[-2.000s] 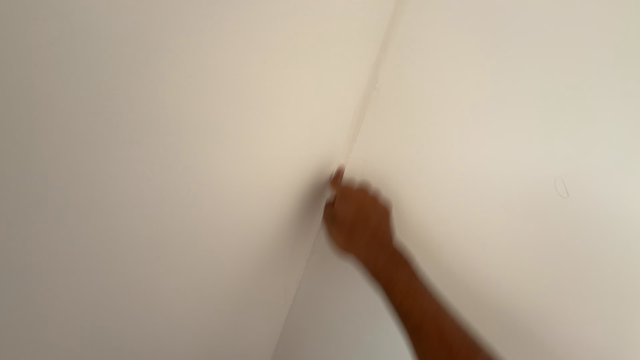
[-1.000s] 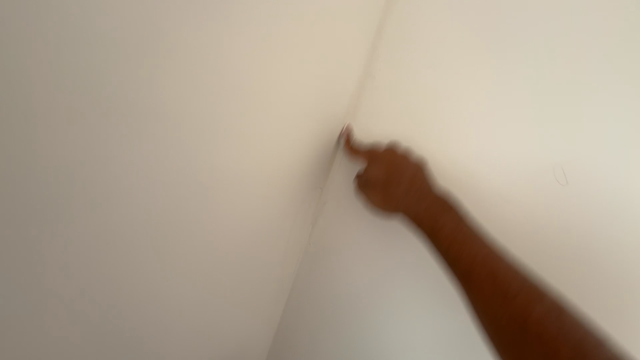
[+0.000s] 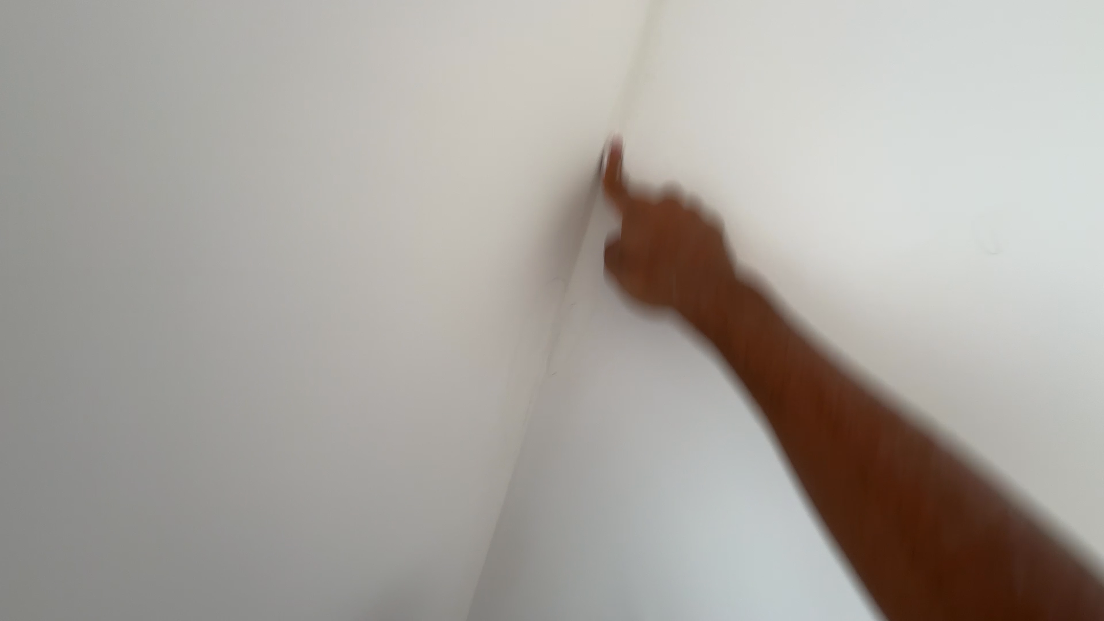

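Observation:
My right hand (image 3: 668, 241) reaches in from the lower right, blurred. Its index finger is stretched out and its tip touches the corner seam (image 3: 573, 259) between two pale surfaces. The other fingers are curled, and no tool shows in them. Above the fingertip, a faint yellowish strip (image 3: 640, 69) follows the seam. Below the hand, the seam looks slightly uneven, with thin marks beside it. My left hand is out of the frame.
A broad pale surface (image 3: 259, 302) fills the left side. The right side is a white wall (image 3: 906, 155) bearing a faint curved mark (image 3: 988, 233).
Between the first two frames my right hand moved up along the seam, its index finger reaching out further. The picture's tone has turned from warm cream to cooler white.

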